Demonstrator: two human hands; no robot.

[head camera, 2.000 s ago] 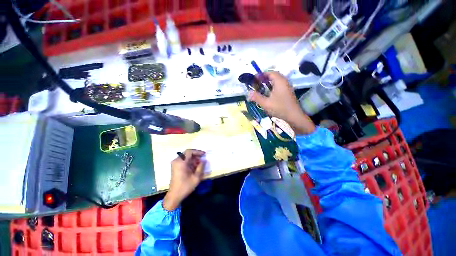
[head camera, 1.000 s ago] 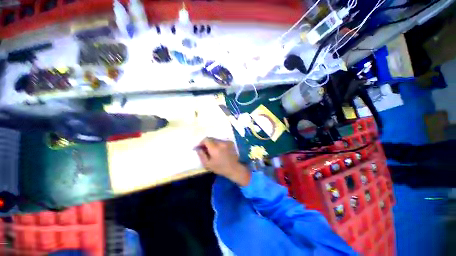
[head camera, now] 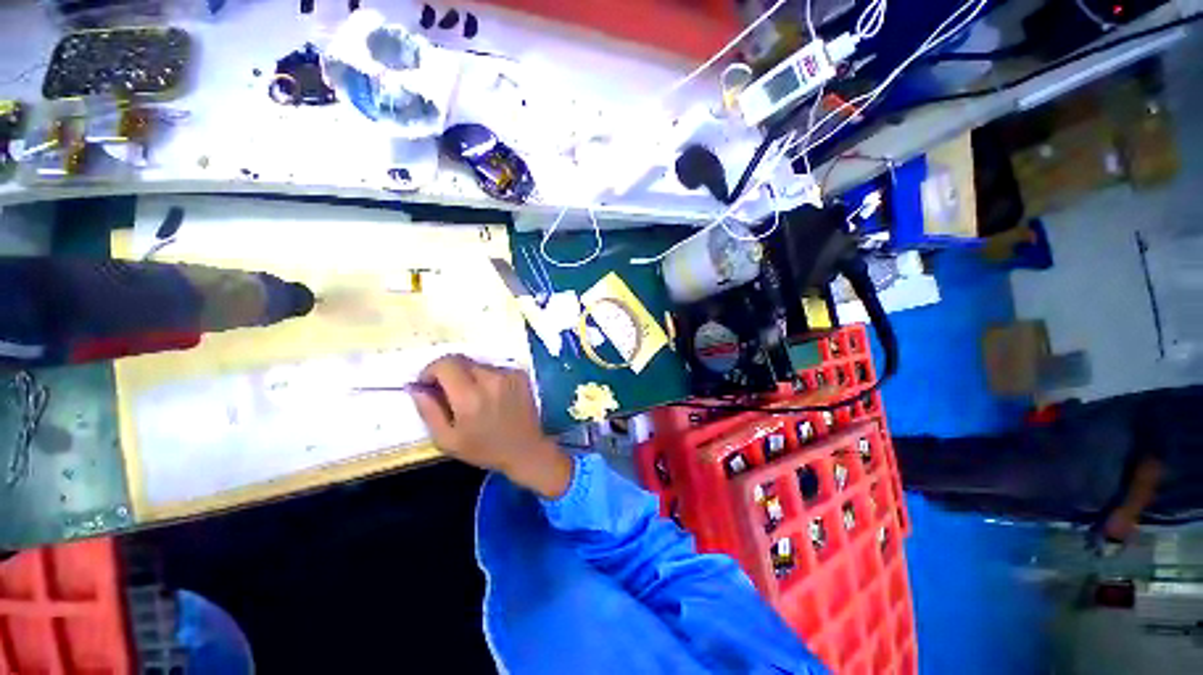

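Note:
My right hand (head camera: 482,415) rests over the right part of the white paper (head camera: 251,429) on the pale yellow board (head camera: 356,251). Its fingers are closed on thin tweezers (head camera: 385,388), whose tip points left. A small orange-gold flex piece (head camera: 416,281) lies on the board above my hand. A large dark and red tool (head camera: 158,306) with a tapered nose reaches over the board from the left. My left hand is not in view; a bit of blue sleeve (head camera: 211,640) shows at the bottom left.
Red trays (head camera: 805,514) with dark watches stand right; another red tray (head camera: 60,607) is bottom left. A dark oval item (head camera: 488,161) lies on the white shelf (head camera: 581,119). A tape roll (head camera: 614,330), a yellow crumbly lump (head camera: 594,402) and a black fan (head camera: 716,346) are right. Another person's arm (head camera: 1029,462) shows far right.
My view has shifted right. My right hand came down from the shelf to the paper, and tweezers now show in it. My left hand has left the picture. The dark oval item now lies on the shelf.

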